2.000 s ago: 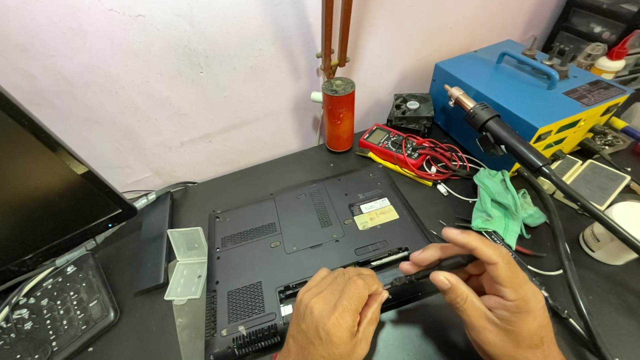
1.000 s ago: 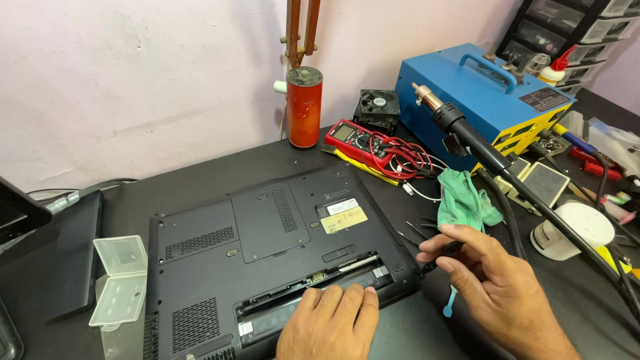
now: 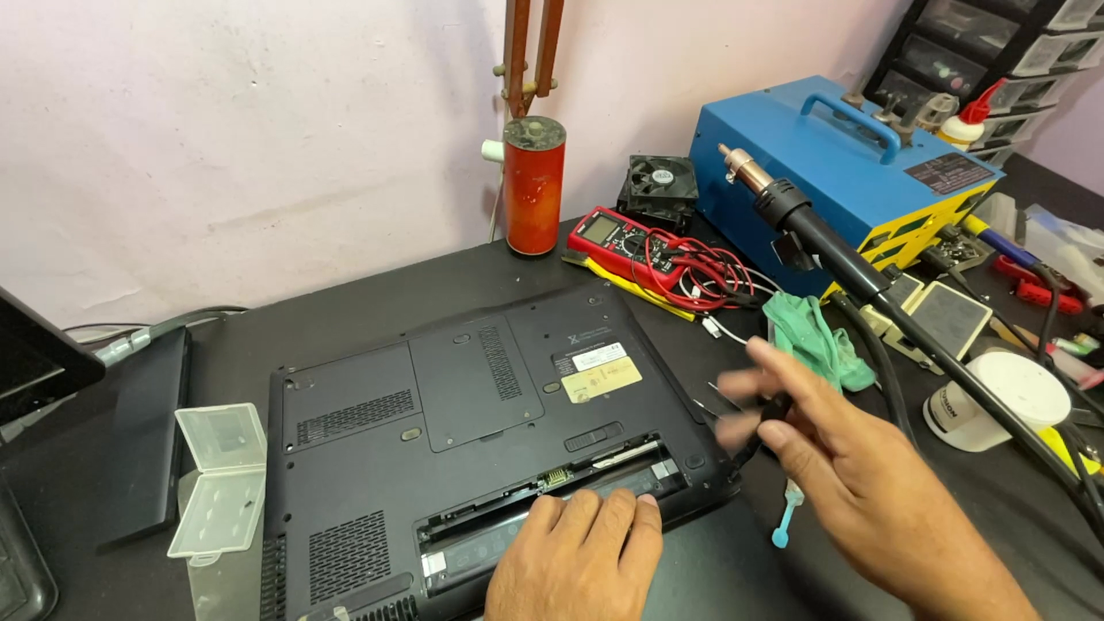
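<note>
A black laptop (image 3: pixel 483 414) lies bottom side up on the dark desk, its battery bay (image 3: pixel 552 509) uncovered along the near edge. My left hand (image 3: pixel 576 552) rests with bent fingers on the near edge of that bay; whether the fingers grip anything is hidden. At the laptop's right corner my right hand (image 3: pixel 845 466) holds a dark, slim tool (image 3: pixel 768 423) between thumb and fingers, its fingertips blurred. The tool's lower end is by the corner, and its kind cannot be told. An open clear plastic case (image 3: pixel 226 509) stands left of the laptop.
Behind the laptop are a red multimeter (image 3: pixel 625 246) with leads, a cooling fan (image 3: pixel 660 181) and a red lamp base (image 3: pixel 535 190). A blue rework station (image 3: pixel 828 164), a hot-air handpiece (image 3: pixel 828 241), a green cloth (image 3: pixel 811 336) and a white tub (image 3: pixel 992 397) stand right.
My right hand has moved away from my left hand to the laptop's right corner. My left hand has shifted along the bay edge since the first frame. The view has swung right.
</note>
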